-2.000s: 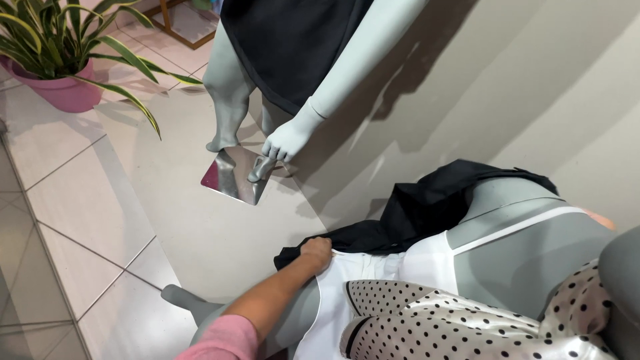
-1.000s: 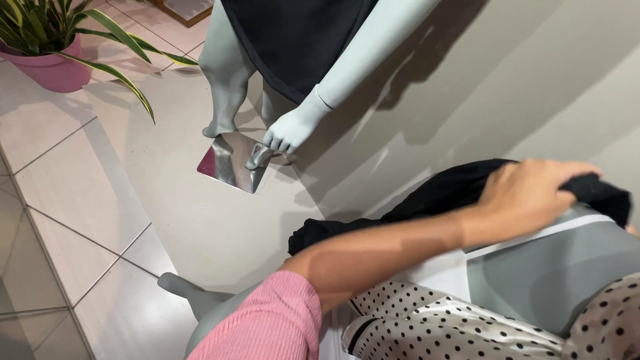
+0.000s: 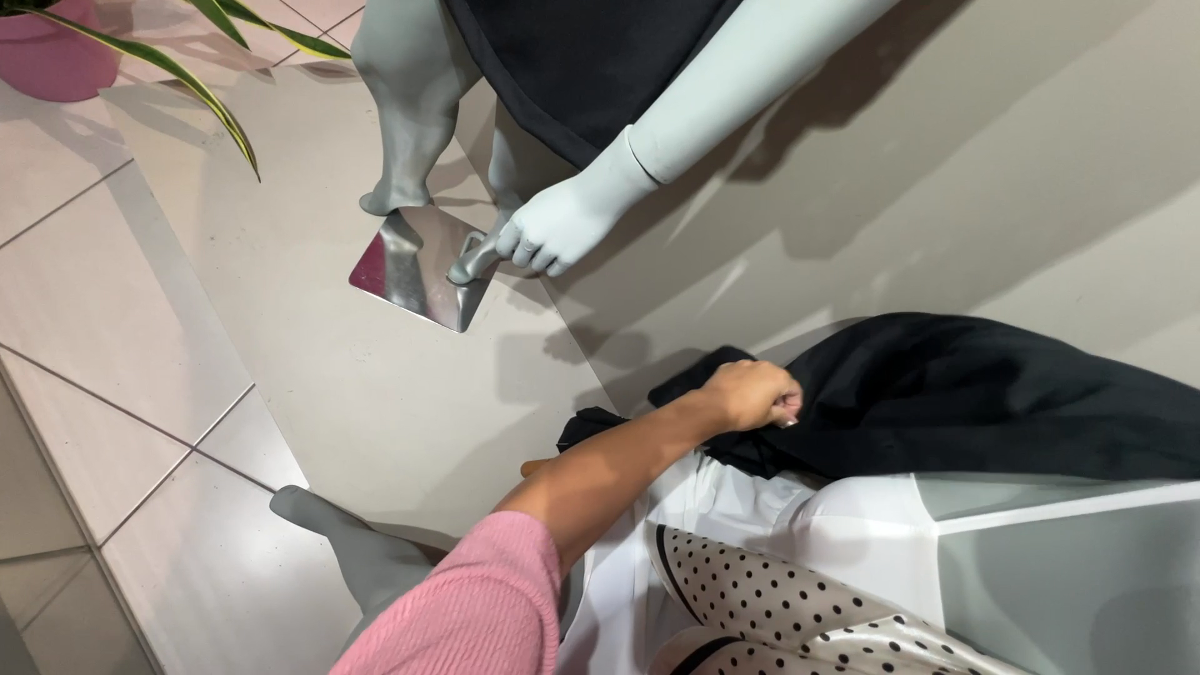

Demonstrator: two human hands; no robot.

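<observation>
My left hand (image 3: 755, 396), at the end of a pink sleeve, is closed on the edge of a black garment (image 3: 947, 403). The garment is draped along the side of a grey mannequin (image 3: 1059, 572), and its cloth bunches around and below my fingers. This mannequin wears a white top (image 3: 867, 525) with a thin strap. Beside it, below my hand, is a cream satin cloth with black dots (image 3: 778, 581). The mannequin's grey hand (image 3: 352, 548) sticks out past my sleeve at lower left. My right hand is out of view.
Another mannequin stands ahead, in a dark garment (image 3: 591, 66), its hand (image 3: 572, 220) hanging over a shiny metal base plate (image 3: 417, 272). A pink plant pot (image 3: 56, 52) with long striped leaves is at upper left. Tiled floor (image 3: 141, 375) lies left; a pale wall (image 3: 984, 216) rises right.
My left hand has moved back left from the mannequin's shoulder, where it was one second ago. The black garment now covers more of the shoulder side. The view has shifted somewhat.
</observation>
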